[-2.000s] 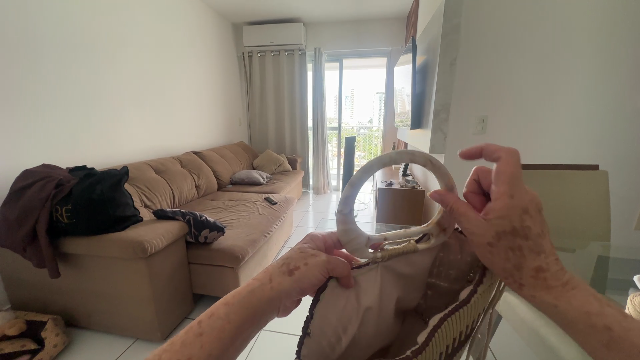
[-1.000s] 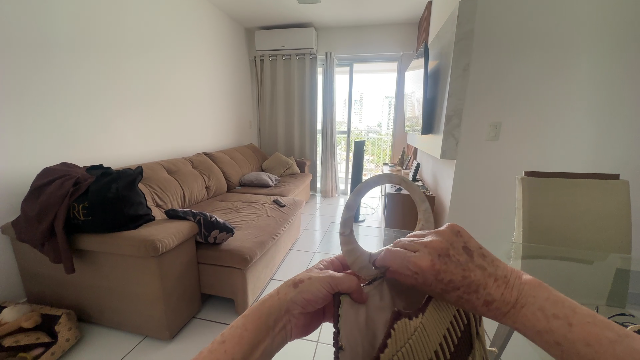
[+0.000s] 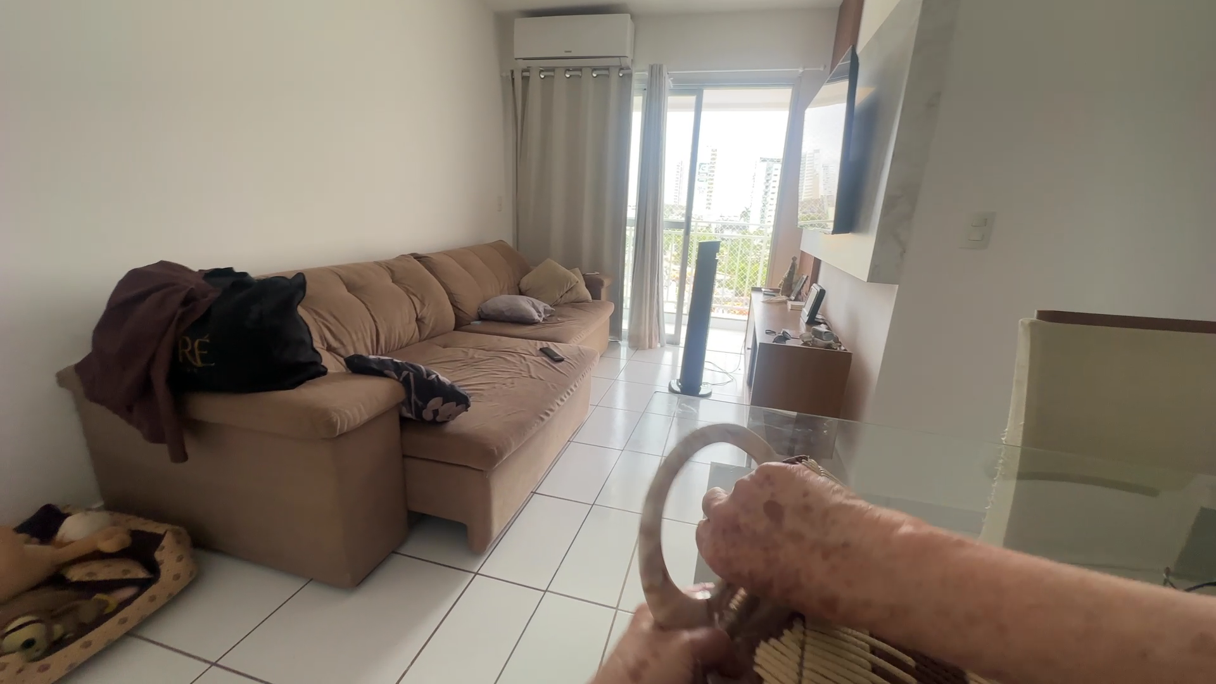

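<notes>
A round, marbled beige ring handle (image 3: 657, 532) stands upright at the lower middle, joined to a woven bag (image 3: 822, 655) with cream and brown strands. My left hand (image 3: 665, 651) grips the base of the ring from below, at the bottom edge of the view. With fingers curled, my right hand (image 3: 784, 527) lies over the right side of the ring and the top of the bag. What its fingertips hold is hidden behind the hand. Most of the bag lies below the view or under my right forearm.
A glass table (image 3: 912, 461) reaches under and beyond my right arm, with a cream chair (image 3: 1111, 408) at its far right side. A brown sofa (image 3: 285, 494) runs along the left wall. A pet bed (image 3: 176, 556) with stuffed toys lies on the tiles.
Both hands and the bag have moved lower. My right hand, raised with fingers apart two seconds ago, has closed in at the ring's base. The view has shifted.
</notes>
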